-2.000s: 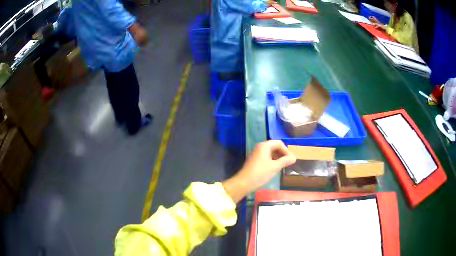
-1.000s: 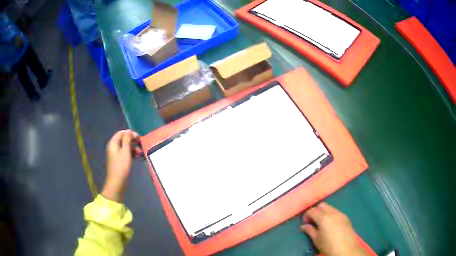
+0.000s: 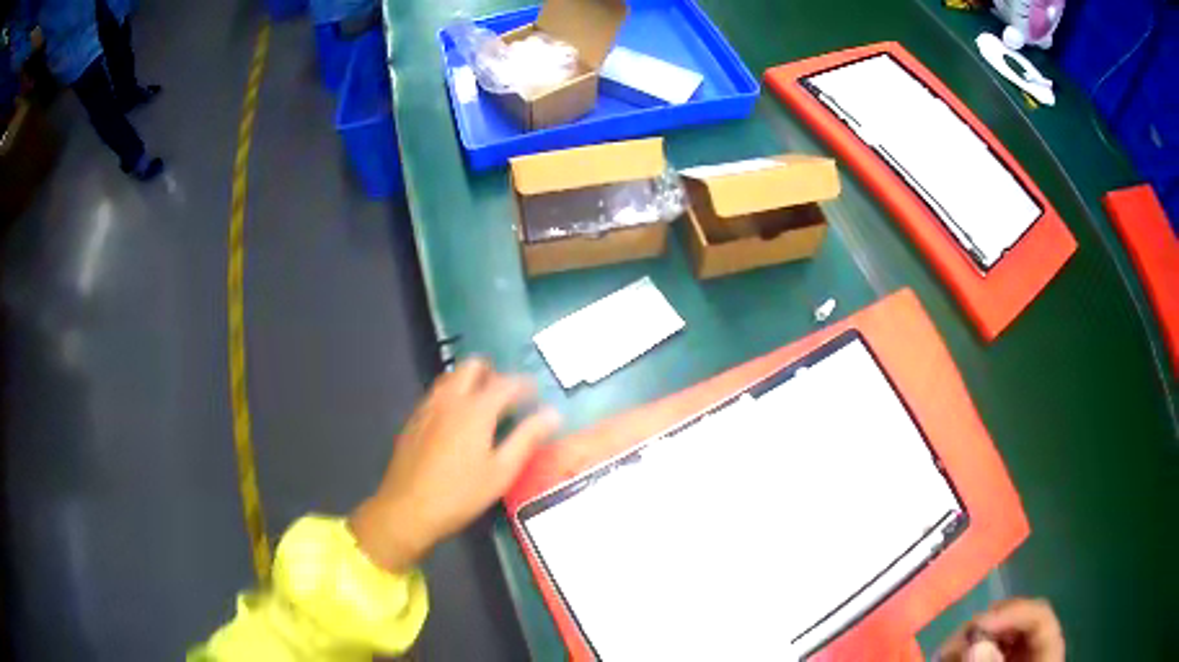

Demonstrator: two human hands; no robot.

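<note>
A white display panel (image 3: 763, 517) with a thin black border lies on a red foam pad (image 3: 976, 479) in front of me; its near edge is cut off by the frame. My left hand (image 3: 459, 446) is over the pad's left corner, slightly blurred, fingers apart, with nothing visible in it. My right hand (image 3: 1006, 634) is at the bottom edge, partly cut off, with fingers curled together near the pad's right corner; whether it holds something small is unclear. A white card (image 3: 610, 334) lies between the pad and the cartons.
Two open brown cartons (image 3: 595, 246) (image 3: 763, 239) stand beyond the pad, with clear plastic. A blue tray (image 3: 647, 117) behind holds another carton. A second panel (image 3: 924, 155) lies on red foam at right. A tiny white piece (image 3: 825, 309) lies nearby. A person (image 3: 91, 65) stands at upper left.
The pad and panel appear lower right as the view shifts. My left hand has moved to the pad's left corner. The white card now shows before the cartons.
</note>
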